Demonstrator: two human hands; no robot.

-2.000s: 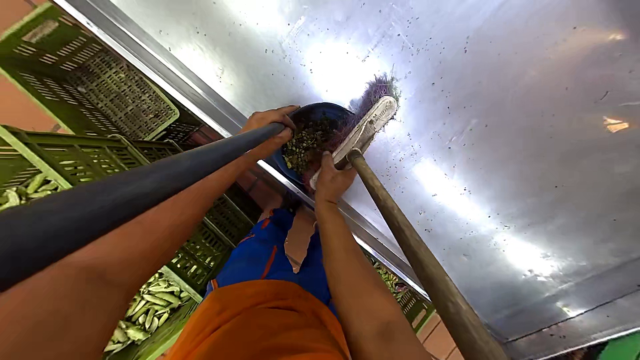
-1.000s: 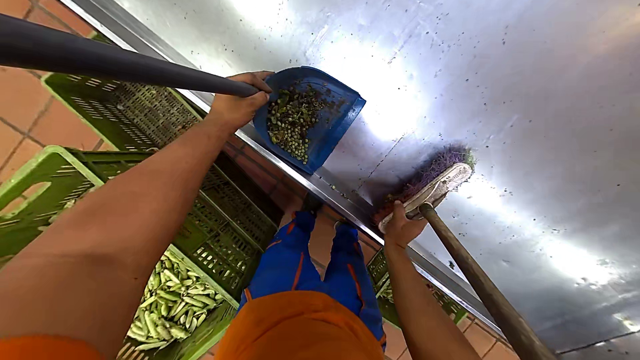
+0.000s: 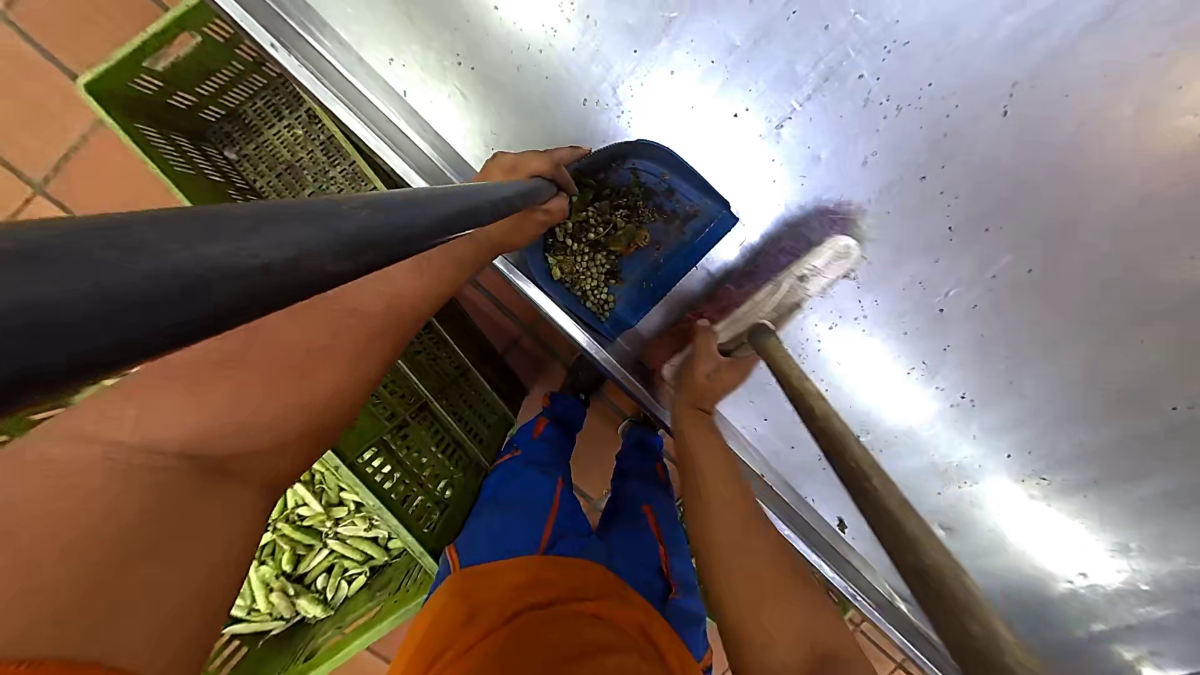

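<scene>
My left hand (image 3: 534, 192) grips the long black handle (image 3: 281, 253) of a blue dustpan (image 3: 675, 267) where it meets the pan. The pan lies over the edge of a metal table and holds small pale green beans or peas mixed with dark debris. My right hand (image 3: 708, 375) is closed around the near part of a white broom head (image 3: 797, 286). Its purple bristles (image 3: 769, 253), blurred, face the pan's open lip, a short distance apart. The broom's wooden handle (image 3: 872, 478) runs down to the lower right.
The metal table (image 3: 1059, 309) bears scattered dark specks and has a raised rim (image 3: 553, 305) along my side. Below it, on the tiled floor (image 3: 70, 112), stand a green plastic crate (image 3: 187, 103) and another crate with green pods (image 3: 323, 553). My legs (image 3: 553, 497) are close to the rim.
Two seconds ago the broom head was against the dustpan; one second ago it was well away to the right. Now it is nearer the pan again, while my left hand still holds the dustpan.
</scene>
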